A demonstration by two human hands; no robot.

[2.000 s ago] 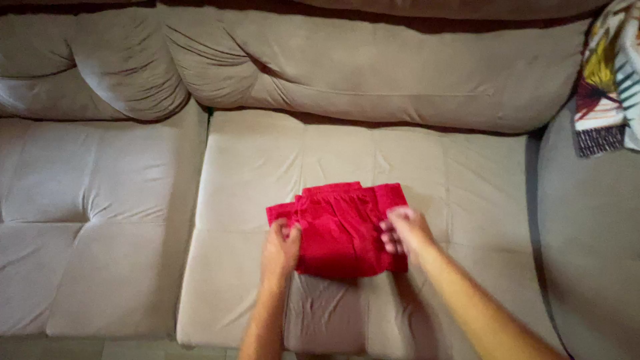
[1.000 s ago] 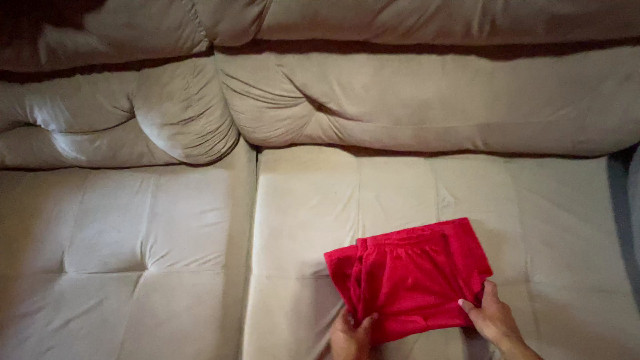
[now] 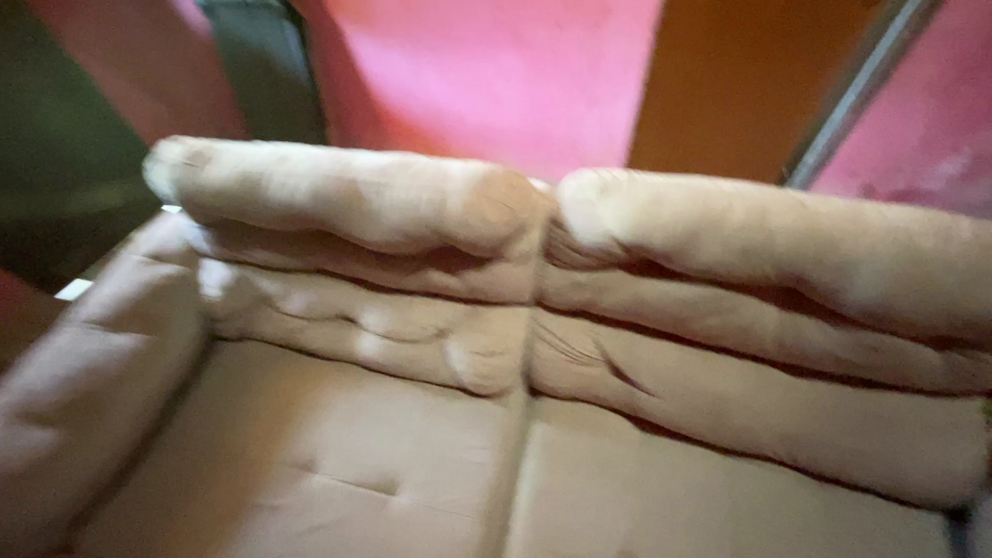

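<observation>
Neither my left hand nor my right hand is in the head view at this moment, so what they hold or touch is hidden. The red folded cloth garment is also out of the frame. What shows is a beige upholstered sofa, blurred by motion, with a left seat cushion [image 3: 372,457] and a right seat cushion [image 3: 659,496] side by side. Behind them rise padded backrests, the left one [image 3: 349,194] and the right one [image 3: 775,240], parted by a seam.
The sofa's padded armrest [image 3: 101,341] runs along the left side. Behind the sofa stand a pink wall [image 3: 504,77], a brown panel [image 3: 728,93] and a dark grey upright object [image 3: 267,70]. A slanted grey bar [image 3: 860,85] is at the upper right.
The view has swung up and to the left. Both hands and the red garment, which they were touching on the right seat cushion a second ago, have left the frame.
</observation>
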